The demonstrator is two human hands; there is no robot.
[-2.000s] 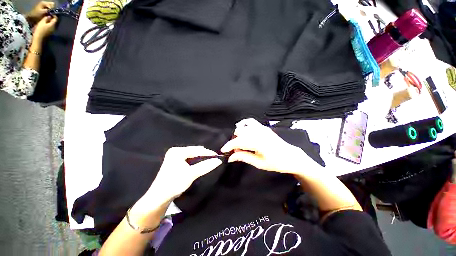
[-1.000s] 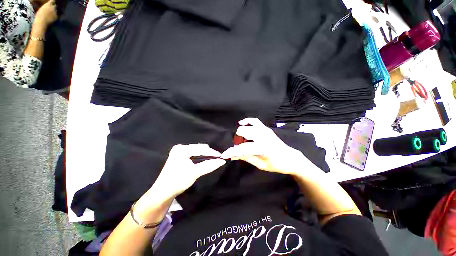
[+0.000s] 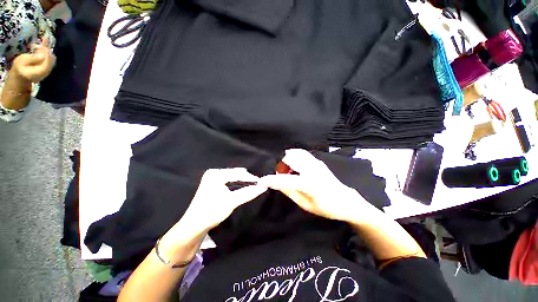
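A loose black garment piece lies crumpled over the table's near edge. My left hand pinches a narrow fold of it between thumb and fingers. My right hand meets the left fingertips at the same fold, with its fingers curled. A small red-orange spot shows at a right finger. Whether a needle or thread is between the fingertips cannot be told. A large stack of black garments lies flat beyond, its folded layers facing me.
Right of the stack are a dark-screened smartphone, black thread cones with green rings, a blue pouch, a magenta cylinder and red-handled scissors. Large scissors lie far left. Another person's hand is at upper left.
The phone screen has gone from lit to dark. My right fingers have shifted slightly at the fold. The other person's hand has moved lower. The view has shifted a little.
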